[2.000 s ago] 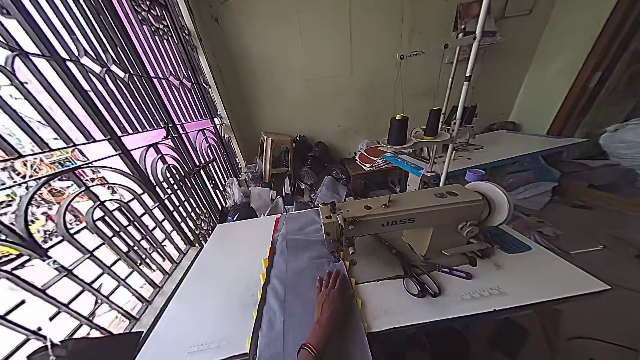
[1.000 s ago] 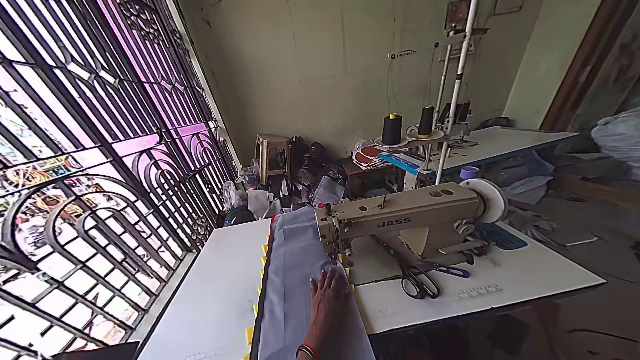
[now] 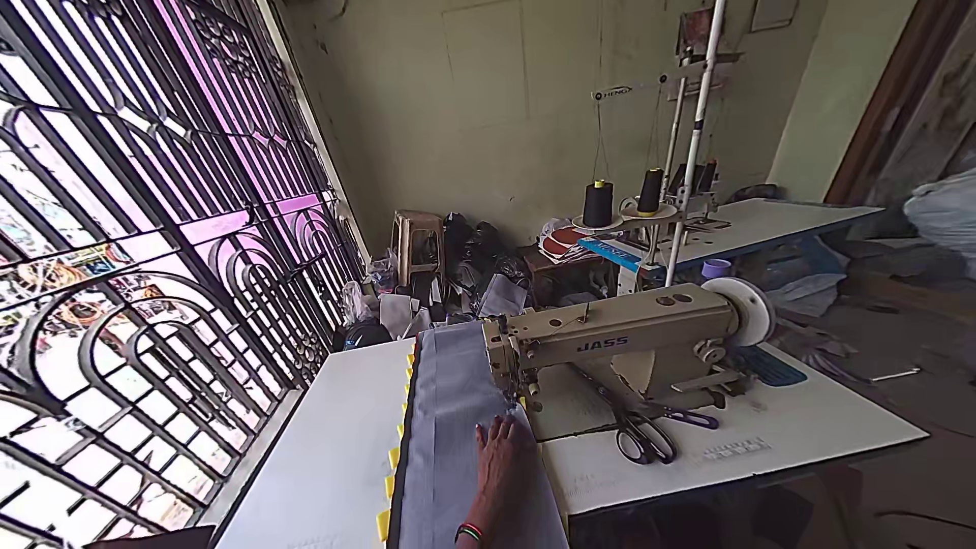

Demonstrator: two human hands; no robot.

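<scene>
My left hand (image 3: 499,461), with a red and green bangle at the wrist, lies palm down on a long strip of grey cloth (image 3: 457,435). Its fingers are slightly apart, just in front of the needle area of a beige sewing machine (image 3: 621,324). The cloth runs along the left of the machine head. Yellow tabs (image 3: 393,458) stick out from its dark left edge. Black-handled scissors (image 3: 645,438) lie under the machine arm, beside a tool with a purple handle (image 3: 690,417). My right hand is not in view.
The white machine table (image 3: 305,450) extends on both sides. A metal grille (image 3: 175,252) stands at left. Behind are a plastic stool (image 3: 418,221), black bags (image 3: 488,255), thread cones (image 3: 598,203) and another machine table (image 3: 793,221).
The grey cloth has moved away from me past the machine head, and its yellow tabs now reach farther up. My left hand stays on the cloth near the needle area.
</scene>
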